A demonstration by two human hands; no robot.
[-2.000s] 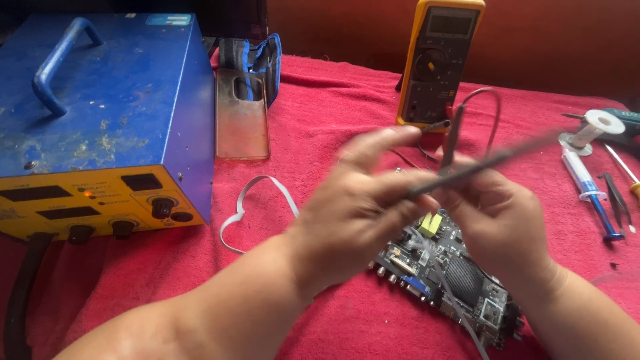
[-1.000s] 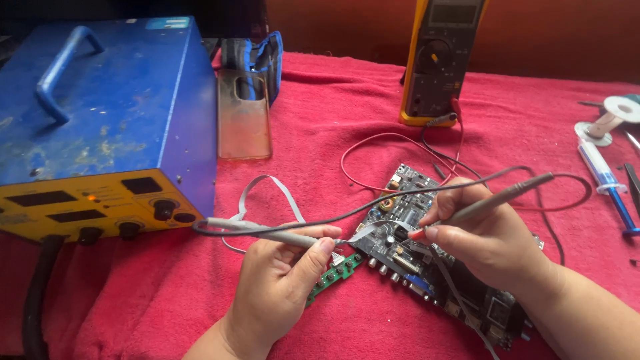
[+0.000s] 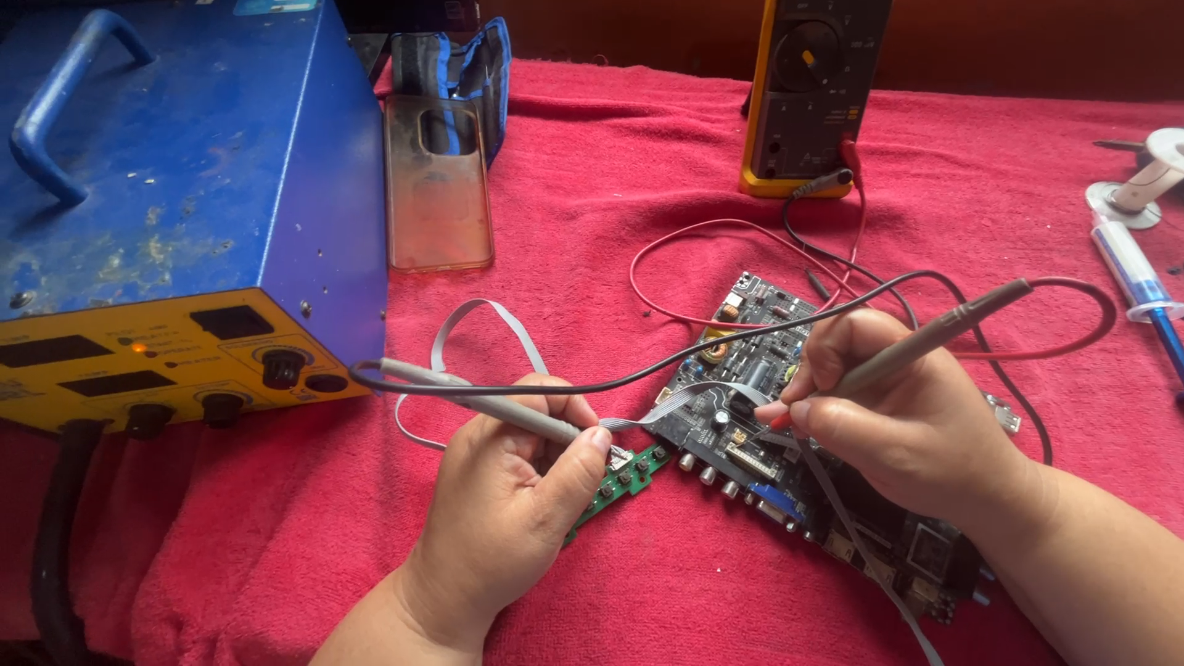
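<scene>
My left hand grips a grey test probe with a black lead, its tip end by the white connector of a small green button board. Held in my right hand is another grey probe, which has a red lead. Its tip end is near a flat grey ribbon cable over the black circuit board; exact tip contact cannot be told. The ribbon runs between the hands. Both leads plug into a yellow-framed multimeter behind the board, its display out of view.
A blue and yellow soldering station stands at the left. Behind lie a clear phone case and a black-blue pouch. A syringe and a white spool lie at the right edge on the red cloth.
Two seconds ago both hands were close together above the board; since then they have moved apart, a probe in each. Over the last second they have stayed nearly in place.
</scene>
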